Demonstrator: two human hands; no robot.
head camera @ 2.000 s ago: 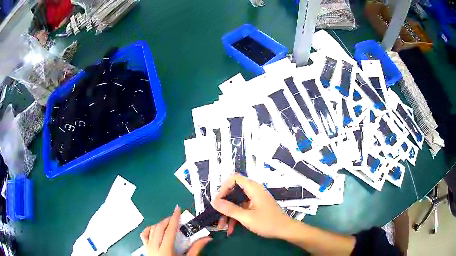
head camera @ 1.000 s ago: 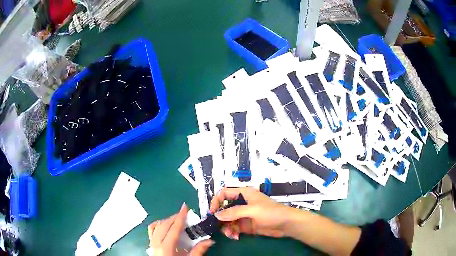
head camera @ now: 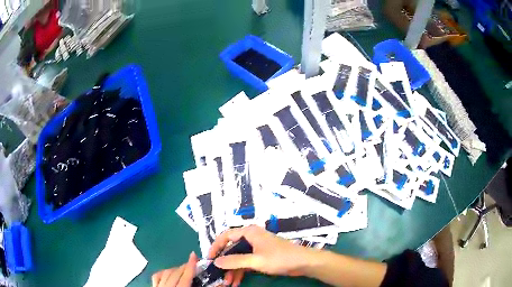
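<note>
A black strap [head camera: 213,272] lies between my two hands at the bottom centre, over a pale card that is mostly hidden. My right hand [head camera: 250,255] grips the strap's upper end with thumb and fingers. My left hand [head camera: 178,274] is at the strap's lower end, partly cut off by the bottom edge; its fingers hold the card and strap. Carded straps [head camera: 241,176] lie in a large overlapping pile just beyond and right of my hands. Blank white cards [head camera: 119,255] lie at the lower left.
A large blue tub [head camera: 154,148] heaped with black straps stands at left. A small blue bin [head camera: 264,83] sits at the back beside a metal post [head camera: 312,42]. Other small blue bins are at right [head camera: 421,75] and the left edge [head camera: 18,246]. Clear bags [head camera: 28,103] lie at left.
The view has shifted, so the bench things sit further left and the near ones lower. My right fingers have closed in over the strap, nearer my left hand.
</note>
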